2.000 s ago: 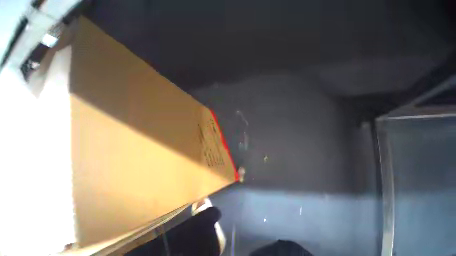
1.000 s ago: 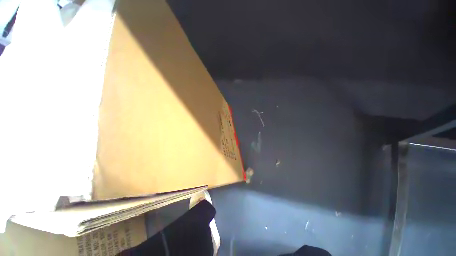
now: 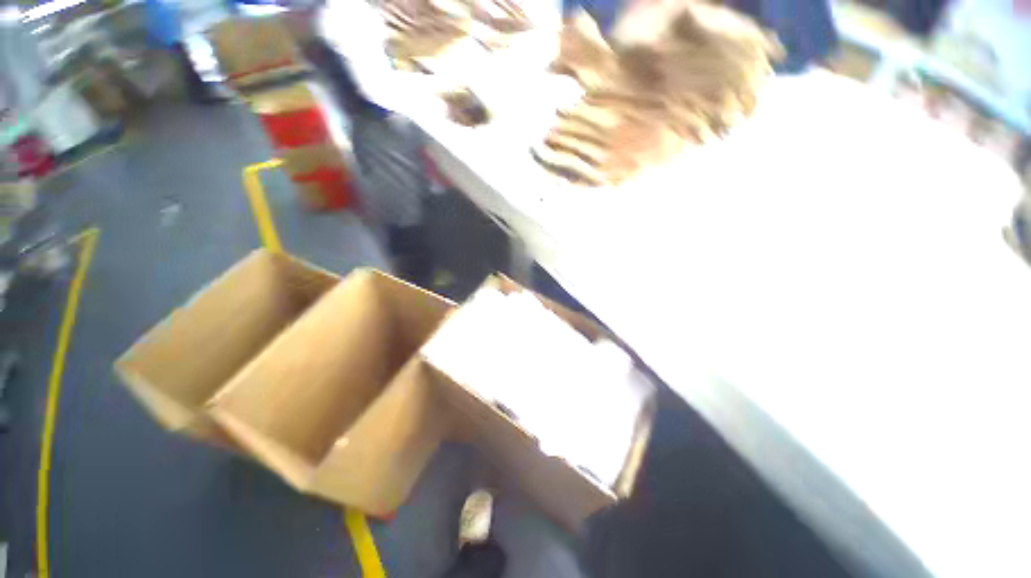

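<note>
No hand shows in the head view. A brown carton [image 3: 526,452] full of white stuffing rolls [image 3: 543,373] stands on the floor beside the worktable's front edge. Two open brown cartons, a middle one [image 3: 328,361] and a left one [image 3: 209,339], stand against it to the left. Their visible insides hold nothing. The wearer's foot in a pale shoe and dark trouser leg shows at the bottom edge, just below the cartons. The picture is blurred.
The long white worktable [image 3: 859,260] fills the right side. Heaped brown bags [image 3: 667,90] lie on its far part. Yellow floor lines [image 3: 57,395] run left of and below the cartons. Stacked brown and red boxes [image 3: 300,124] stand farther back on the dark grey floor [image 3: 170,215].
The view has swung up and back from a close look at one carton and dark floor. The worktable, bag heaps and all three cartons now show.
</note>
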